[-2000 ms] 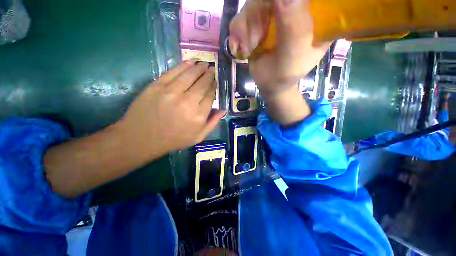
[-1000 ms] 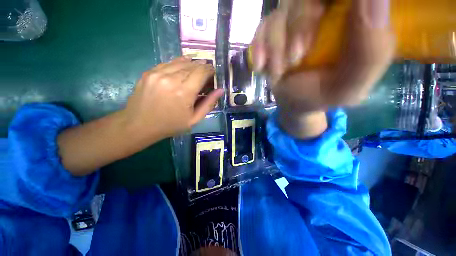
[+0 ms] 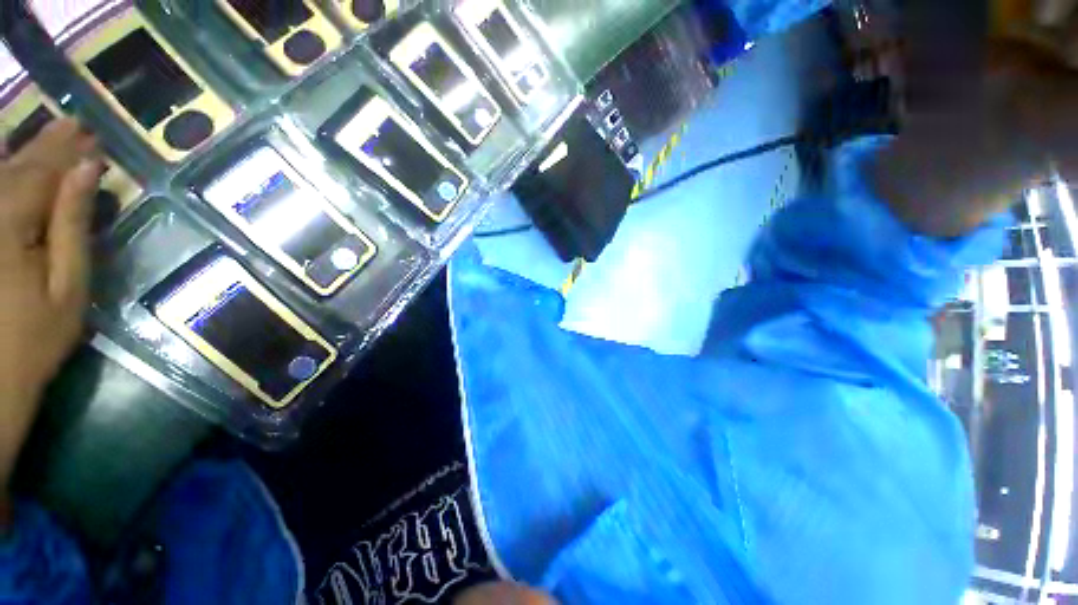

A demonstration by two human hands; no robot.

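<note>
A clear blister tray [image 3: 118,355] lies tilted across the upper left. It holds several phone units with cream frames and dark rectangles, such as the near one [image 3: 242,325] and one beside it [image 3: 284,213]. My left hand [image 3: 41,236] is cut off by the left edge. Its fingertips are over a phone unit at the tray's left, and its grip is hidden. My right hand [image 3: 993,130] is raised at the upper right, dark and blurred. A brownish-orange patch shows beside it, too unclear to tell what it is.
A black box-like object [image 3: 577,183] stands beyond the tray's right end. A black cord [image 3: 721,171] runs across the pale blue floor, with yellow-black tape. The green mat [image 3: 95,437] shows near the tray. Bright racks or lights [image 3: 1023,390] are at the far right.
The view has turned and shifted right, so the tray sits tilted at the upper left. My right hand is away from the tray, at the upper right. The yellow-orange screwdriver is no longer clearly visible.
</note>
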